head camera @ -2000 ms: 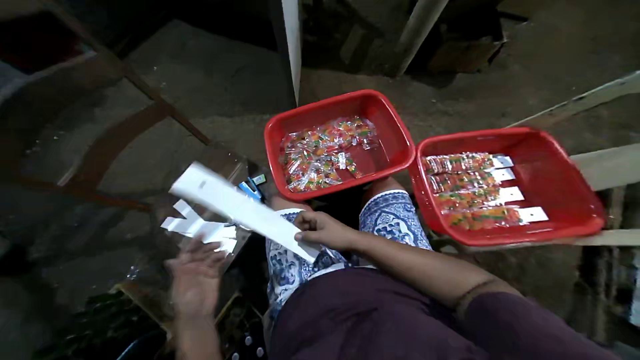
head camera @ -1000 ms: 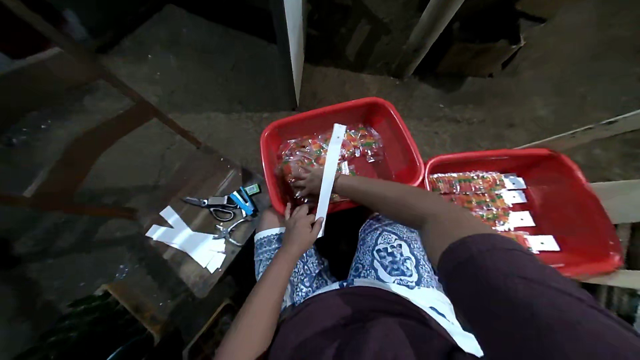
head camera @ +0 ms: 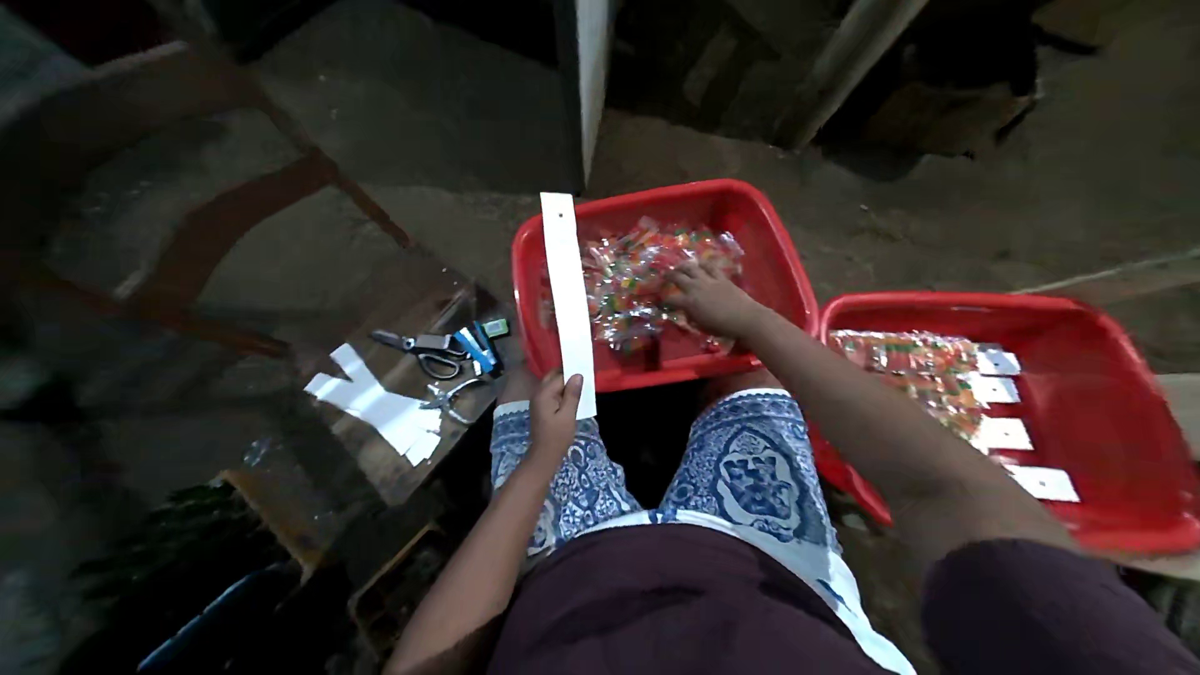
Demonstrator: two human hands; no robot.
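My left hand [head camera: 555,417] grips the lower end of a long white paper strip [head camera: 568,305], which stands nearly upright over the left side of a red plastic basin [head camera: 797,272]. The strip has a small dark hole near its top. Inside that basin lies a heap of small clear packets with red, orange and green contents [head camera: 623,281]. My right hand [head camera: 708,298] reaches into the heap, its fingers among the packets; whether it holds one cannot be told.
To the right, another red basin [head camera: 1106,403] holds rows of packets [head camera: 905,361] with white strip ends [head camera: 1001,434]. On a wooden board at left lie white strips [head camera: 375,408], scissors [head camera: 422,352], pliers [head camera: 453,398] and a blue-and-white stapler [head camera: 476,349]. A pale post stands beyond the near basin.
My left hand has moved left with the strip, away from my right hand. My right hand, earlier beside the strip, is now farther right in the heap. Two seconds ago it held the strip.
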